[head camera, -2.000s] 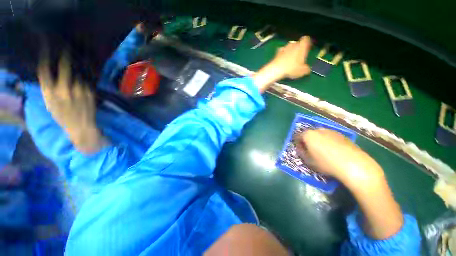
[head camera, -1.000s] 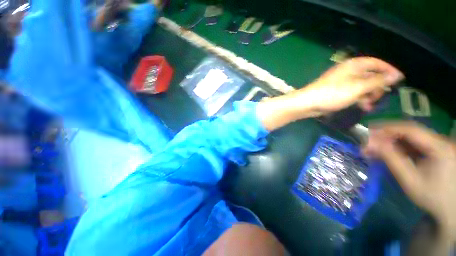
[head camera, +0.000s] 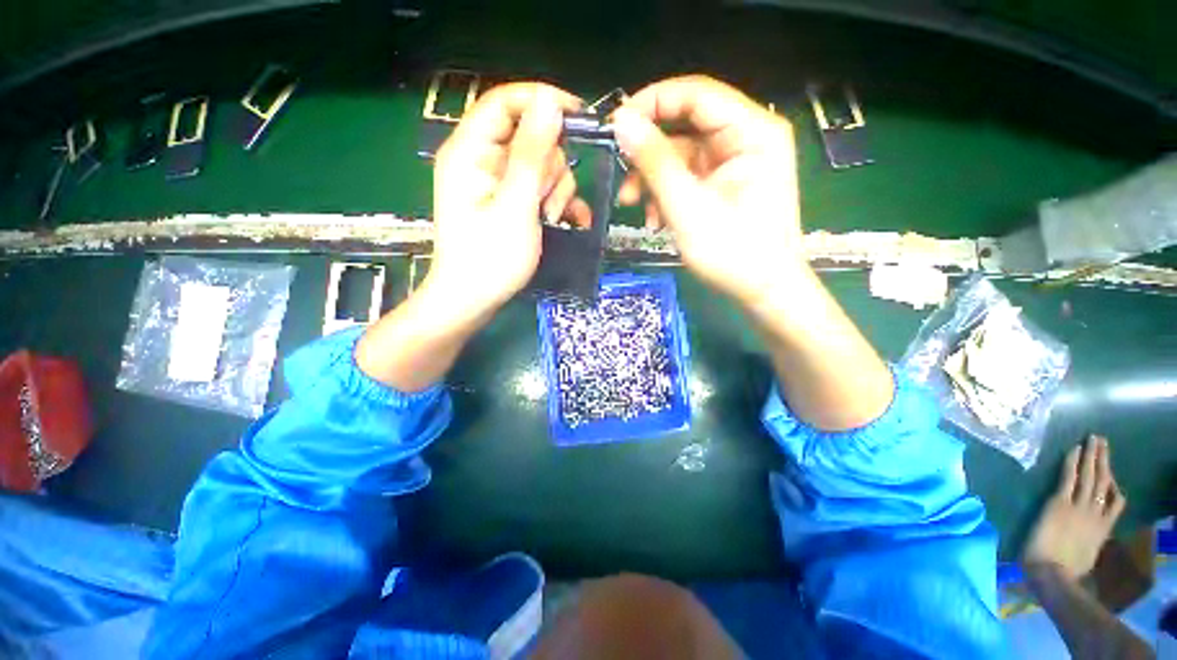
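Note:
My left hand (head camera: 497, 194) and my right hand (head camera: 710, 174) hold a dark flip-phone housing (head camera: 577, 258) up above the bench, over the back edge of the blue parts bin. The fingertips of both hands meet at the shiny hinge barrel (head camera: 590, 126) across it. The dark solid half hangs down from the barrel and part of a thin frame shows above it. Whether a loose hinge is between my right fingertips is hidden. The blue parts bin (head camera: 559, 419) is full of small silvery hinges (head camera: 613, 355).
Open housings (head camera: 839, 125) lie along the green belt (head camera: 336, 168) beyond the whitish edge strip (head camera: 155, 237). A bag with a white label (head camera: 200, 333), a frame piece (head camera: 354, 294) and a red bin (head camera: 39, 419) are at left. A bag with cream pieces (head camera: 991, 368) and another person's hand (head camera: 1082, 509) are at right.
The view has swung round to face the bench squarely. My hands, apart a second ago, have come together on the housing. My right hand was earlier in the blue bin.

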